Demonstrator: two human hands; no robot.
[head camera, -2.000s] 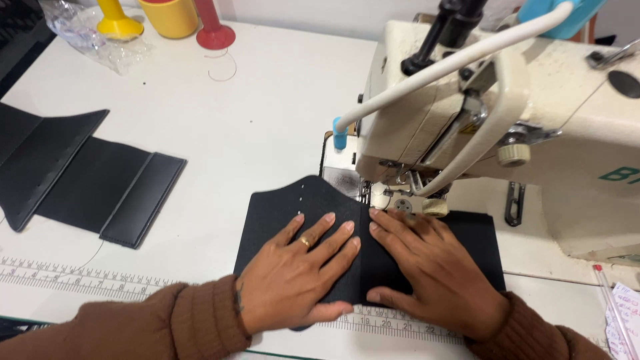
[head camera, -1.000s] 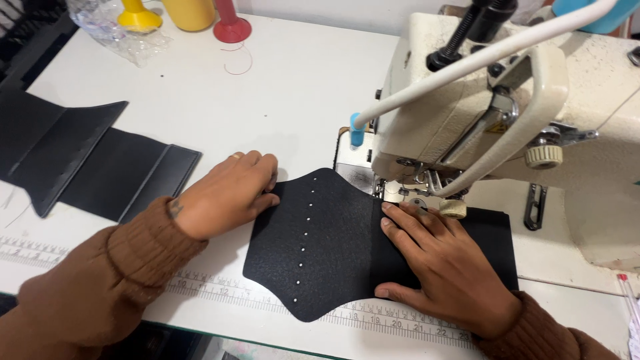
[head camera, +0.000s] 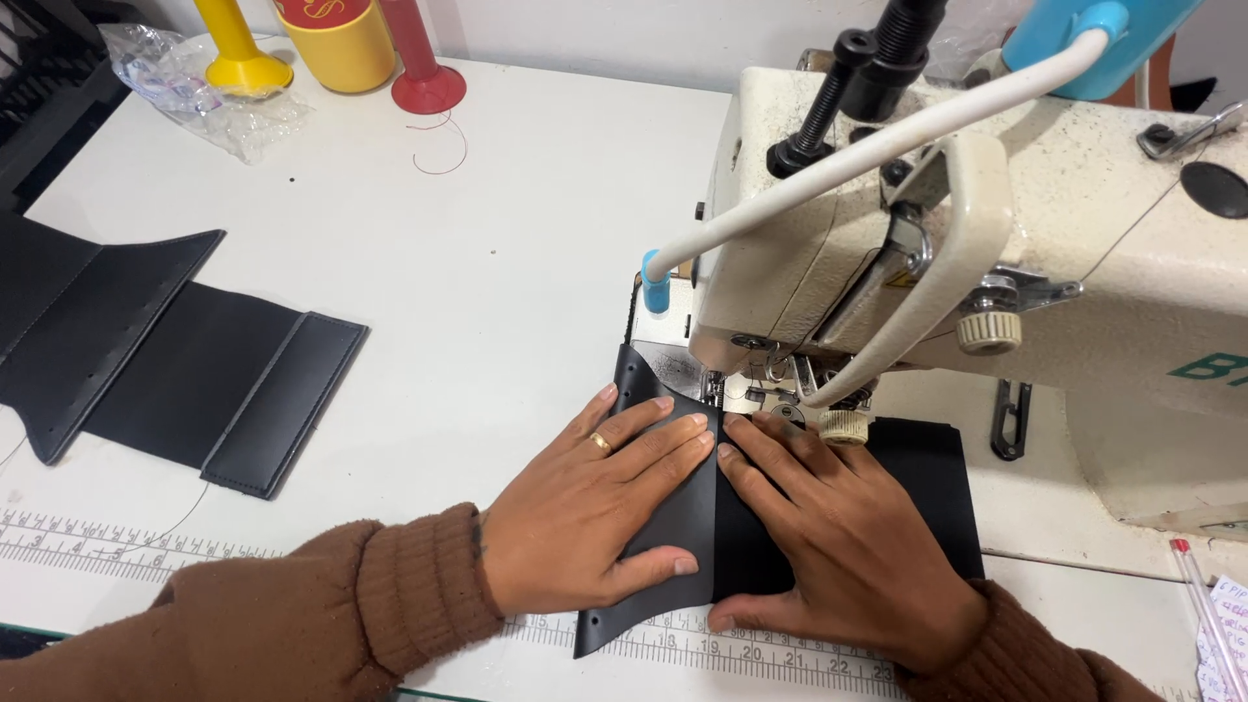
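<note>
Both of my hands lie flat on a black leather-like piece (head camera: 673, 546) at the sewing machine. My left hand (head camera: 595, 497), with a ring on one finger, presses the shaped, punched panel, whose left edge curls upward. On the plain black part (head camera: 921, 478) right of the seam rests my right hand (head camera: 829, 526), fingers spread, thumb over the printed ruler. The sewing machine's presser foot (head camera: 714, 388) stands just beyond my fingertips, at the far end of the seam line. My palms hide much of the piece.
More stitched black pieces (head camera: 283, 400) lie at the left. Thread spools, yellow (head camera: 249, 73) and red (head camera: 429, 88), stand at the back beside a plastic bag (head camera: 210, 107). A ruler strip (head camera: 780, 653) runs along the front. Thread snips (head camera: 1011, 419) and a pen (head camera: 1204, 614) are at the right.
My left hand has come from the panel's far left corner onto its middle, beside my right hand. The panel's left edge, flat one second ago, now curls up.
</note>
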